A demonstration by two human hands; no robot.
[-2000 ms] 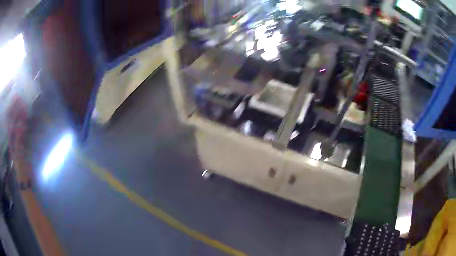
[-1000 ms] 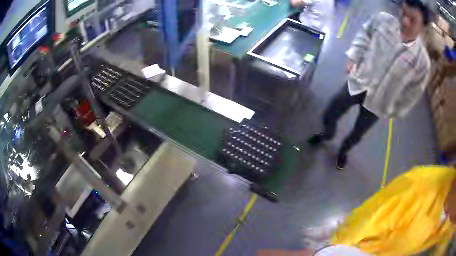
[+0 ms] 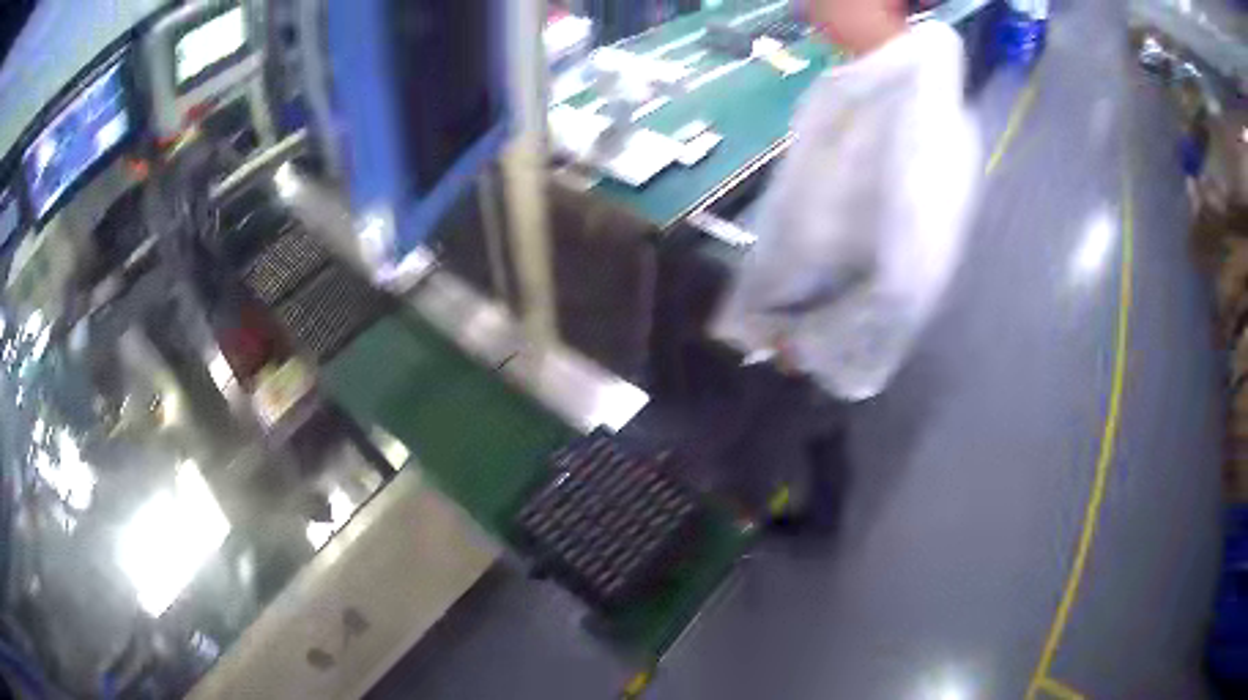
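Observation:
A black parts tray with rows of small bright parts lies on the near end of the green belt conveyor. More dark pocket trays lie at the conveyor's far end, side by side. A small white paper slip lies at the conveyor's edge beside the near tray. Neither of my hands is in the picture. The frame is blurred, so the single parts cannot be told apart.
The machine with its pale frame and monitor is on the left. A blue-framed door stands behind the conveyor. A person in a pale jacket stands by a green table. A yellow floor line runs at right.
The person in the pale jacket has come closer, to the conveyor's far side. The yellow sleeve at lower right is out of view. The view has shifted, and the near tray now shows lower and further left.

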